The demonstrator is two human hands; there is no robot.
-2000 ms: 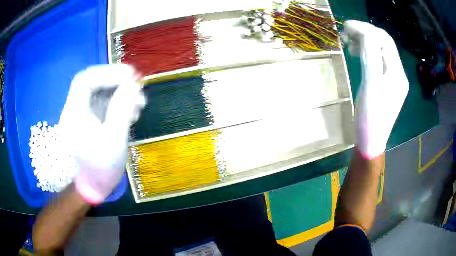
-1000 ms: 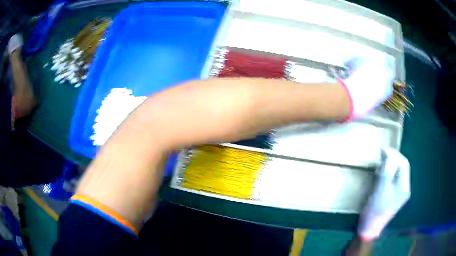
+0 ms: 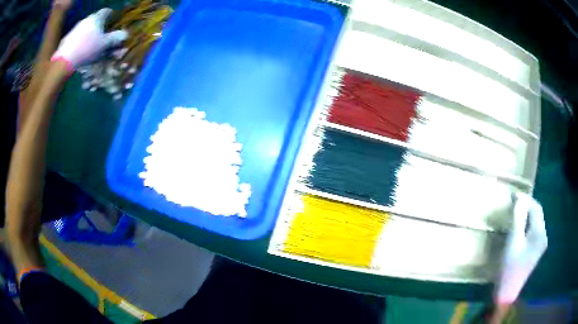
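My gloved left hand (image 3: 87,41) is blurred at the upper left, fingers apart, against a pile of finished wire harnesses (image 3: 142,28) with yellow wires and white housings. I see nothing clearly held in it. My gloved right hand (image 3: 525,237) is at the right end of the divided wire tray (image 3: 437,273), fingers bent near its rim; whether it grips the rim is unclear. Red (image 3: 374,106), black (image 3: 356,166) and yellow lead wires (image 3: 336,231) lie in separate compartments.
The blue tray (image 3: 256,229) stands between the harness pile and the divided tray. White connector housings (image 3: 193,161) are heaped in its near part. The green bench edge curves along the front. A blue stool (image 3: 95,229) and yellow floor lines show at the lower left.
The view has shifted left. My left hand has moved from the divided tray's right end to the pile at the far left. The harness bunch is gone from the divided tray. My right hand stays at its right end.
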